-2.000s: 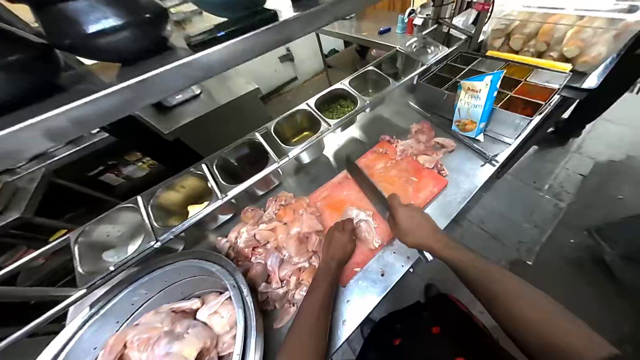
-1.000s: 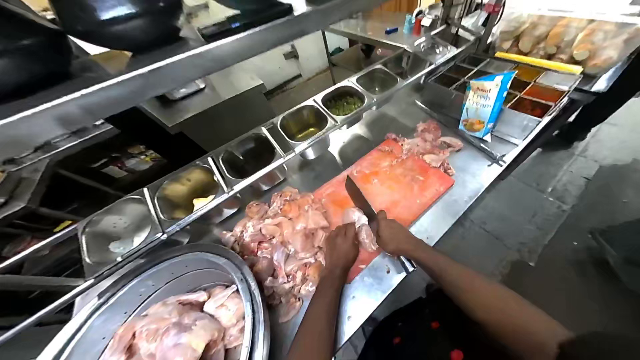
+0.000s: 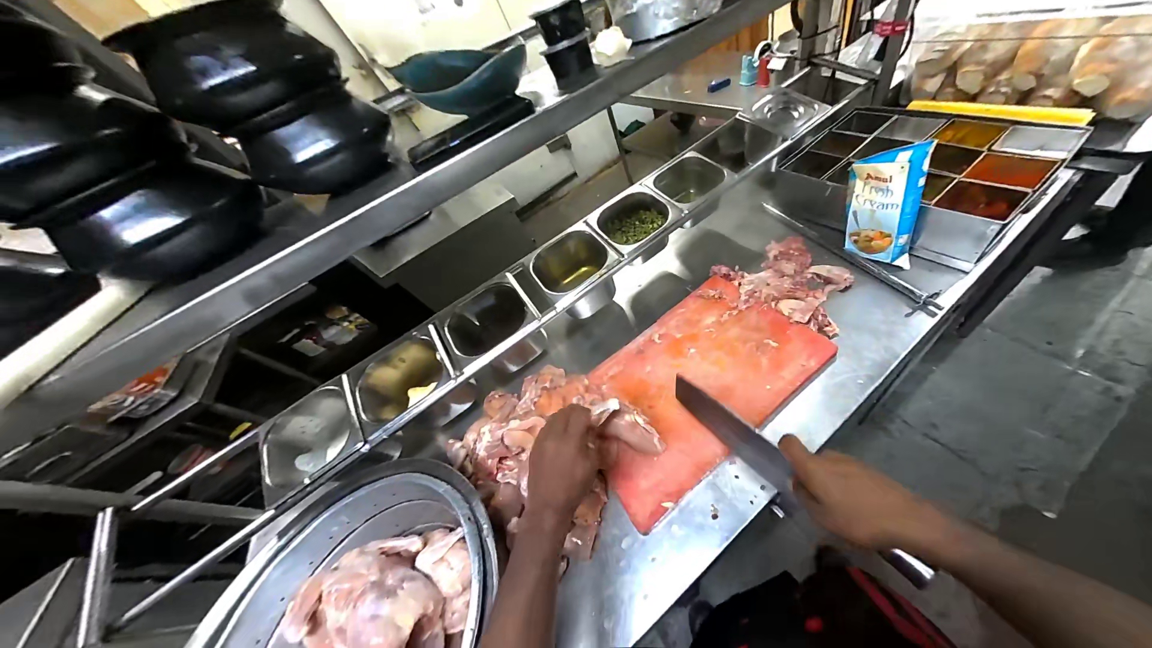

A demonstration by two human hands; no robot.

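Note:
A red cutting board (image 3: 720,369) lies on the steel counter. My left hand (image 3: 567,454) is at the board's left edge, its fingers on a piece of raw chicken (image 3: 633,427) beside the pile of cut chicken (image 3: 504,432). My right hand (image 3: 837,490) grips a wide-bladed knife (image 3: 733,432), its blade tilted over the near part of the board. Raw trimmings (image 3: 792,283) lie at the board's far end. Whole raw chicken (image 3: 369,594) sits in a large round metal basin (image 3: 450,486) left of my left forearm.
Steel containers (image 3: 569,261) line the counter's back edge below a metal shelf (image 3: 432,193) with black bowls (image 3: 315,144). A cream carton (image 3: 886,207) stands on a spice tray (image 3: 954,225) at the right. Metal tongs (image 3: 855,261) lie near it.
My left hand has moved left with the chicken piece, from the board toward the pile. My right hand and the knife have moved away from that piece, toward the right.

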